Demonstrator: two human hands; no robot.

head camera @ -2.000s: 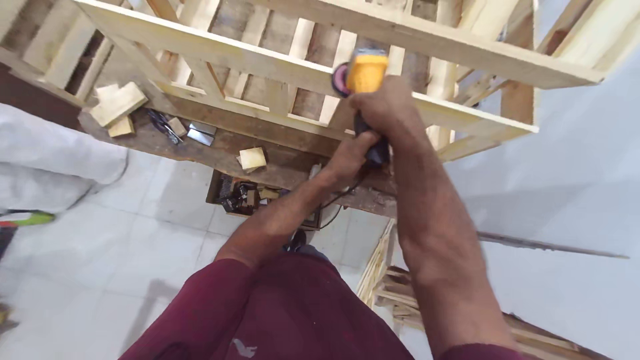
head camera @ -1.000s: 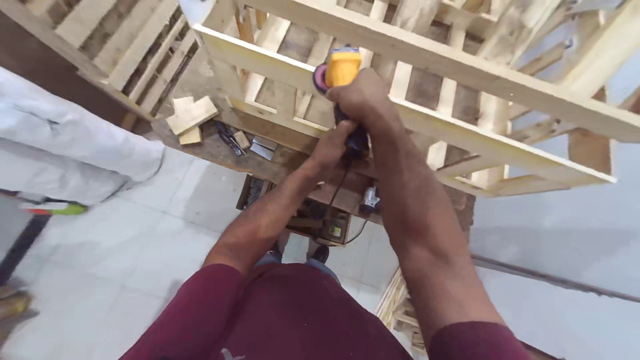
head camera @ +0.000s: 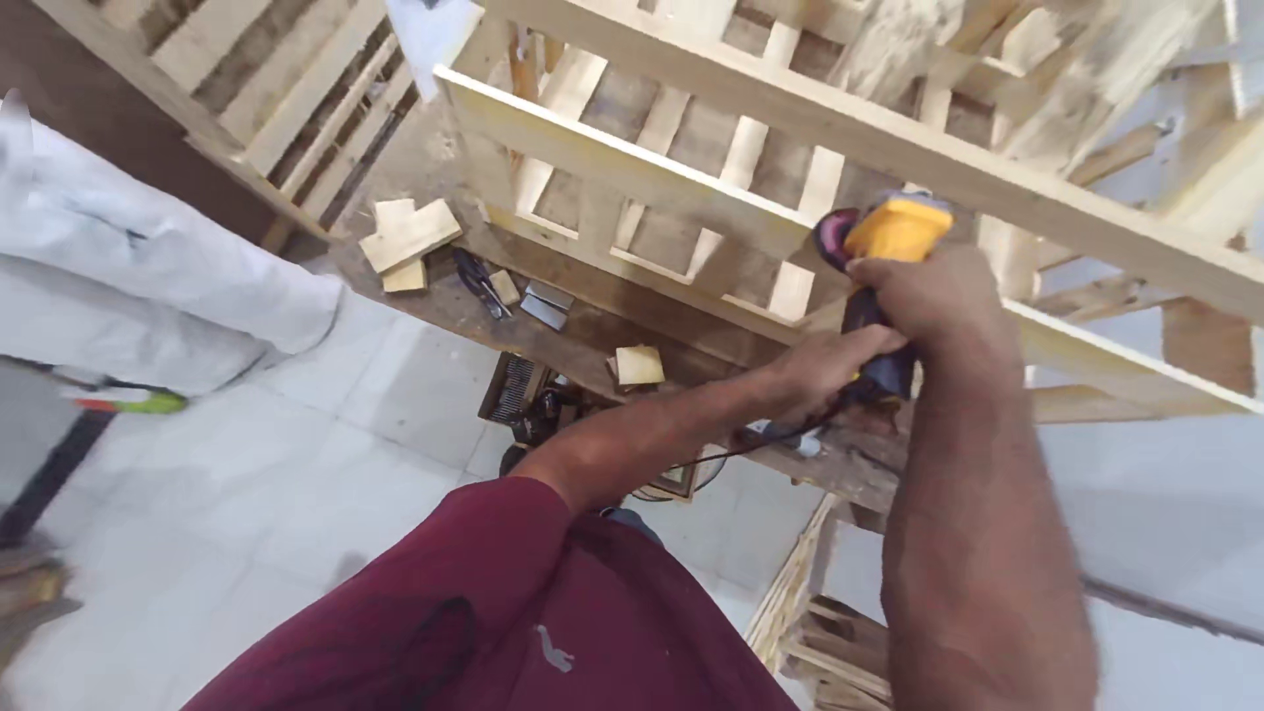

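Note:
A yellow and black corded angle grinder (head camera: 899, 229) with a pinkish disc is held in both hands. My right hand (head camera: 933, 296) wraps round its body near the yellow head. Lower down, my left hand (head camera: 825, 370) grips the black rear part. The disc is by the upper edge of the near rail of a slatted wooden frame (head camera: 632, 158); whether it touches cannot be told. That frame lies on a worn wooden workbench (head camera: 395, 296).
Wood offcuts (head camera: 415, 237), pliers (head camera: 481, 283), a metal piece (head camera: 546, 304) and a small yellowish block (head camera: 640, 364) lie along the bench. Below is a box of tools (head camera: 513, 388). White-covered bundles (head camera: 148, 257) are at left, slatted wood (head camera: 839, 652) at lower right.
Both hands and the grinder have moved right along the near rail of the wooden frame. The view has shifted somewhat.

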